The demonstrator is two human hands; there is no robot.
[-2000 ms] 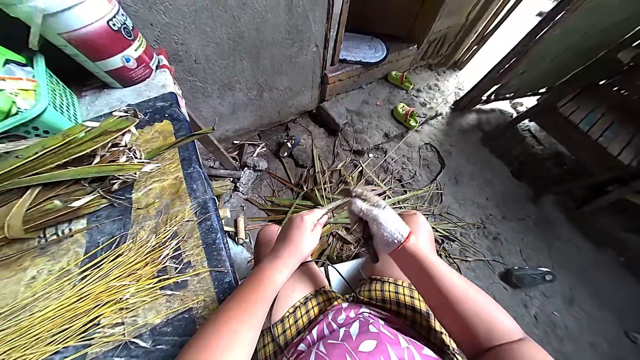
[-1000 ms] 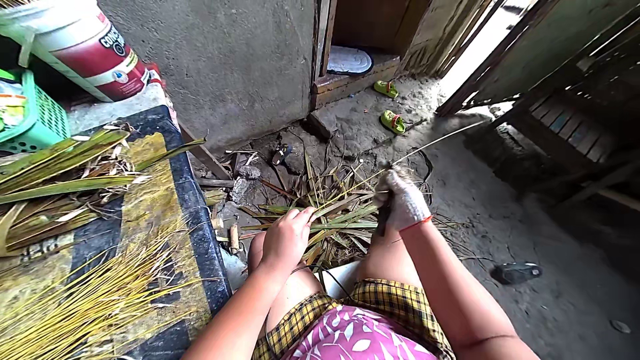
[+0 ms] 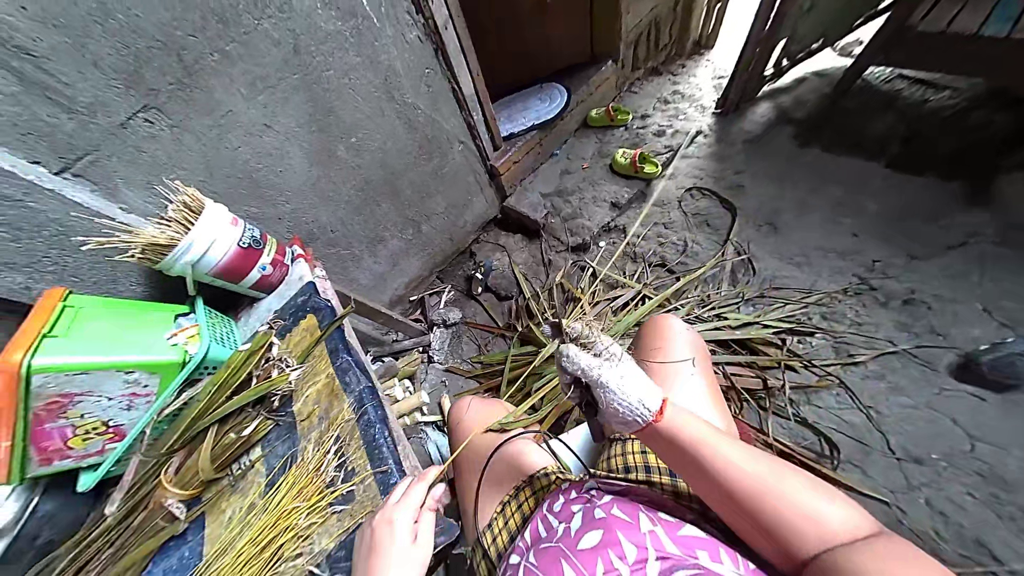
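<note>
My right hand (image 3: pixel 612 384), in a knitted white glove with a red cuff edge, is closed around a dark-handled tool, probably a knife, above my knees. A thin palm leaf midrib (image 3: pixel 488 420) passes by the glove and runs down to my bare left hand (image 3: pixel 408 520), which pinches its lower end near the table edge. Below the gloved hand lies a heap of palm leaf strips (image 3: pixel 744 328) on the ground. On the table beside my left hand are a pile of thin yellow midribs (image 3: pixel 280 496) and a bundle of uncut-looking leaves (image 3: pixel 192 448).
A white and red bucket (image 3: pixel 232 248) of sticks, a green basket (image 3: pixel 216 336) and a green bin with an orange rim (image 3: pixel 104 376) are at the left. Green clogs (image 3: pixel 636 163) lie near the wooden doorstep (image 3: pixel 560 120). A wooden bench (image 3: pixel 944 48) stands at upper right.
My left hand has moved left and down, away from the gloved hand, with the midrib now stretched between them. The view has shifted to show more of the table's left side.
</note>
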